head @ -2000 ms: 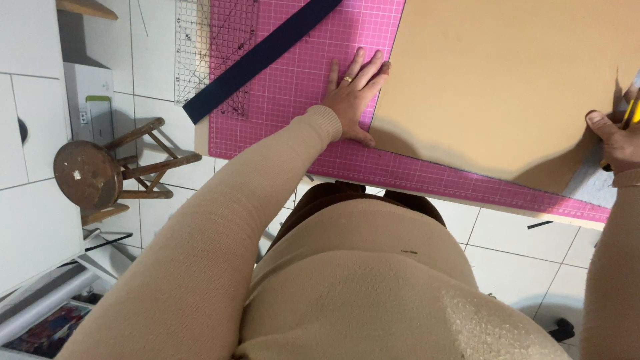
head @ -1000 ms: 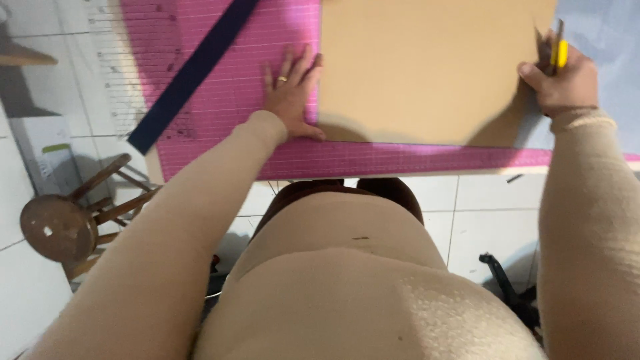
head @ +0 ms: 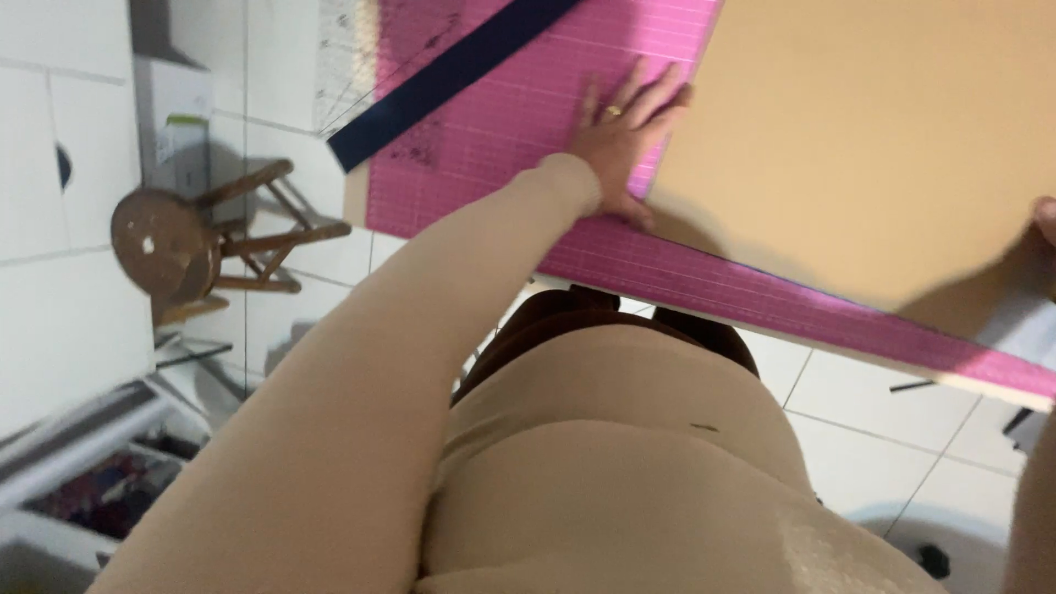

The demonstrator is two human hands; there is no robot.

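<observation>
A large tan sheet (head: 858, 148) lies on a pink gridded cutting mat (head: 495, 140). My left hand (head: 623, 148), with a ring on one finger, lies flat with fingers spread across the mat and the sheet's left edge. Only a fingertip of my right hand (head: 1046, 219) shows at the right frame edge, by the sheet's right side; what it holds is cut off from view. A dark blue strip (head: 454, 82) runs diagonally over the mat's left part, across a clear ruler (head: 342, 58) with markings.
A round wooden stool (head: 165, 243) stands on the white tiled floor at left, near a white box (head: 177, 124) and a white cabinet (head: 66, 181). An open container (head: 107, 495) with dark contents is at lower left. The mat's front edge runs close to my waist.
The view has swung left since the middle frame. My right hand, seen earlier with a yellow-handled tool, is now mostly out of frame. My left hand stays at the sheet's left edge.
</observation>
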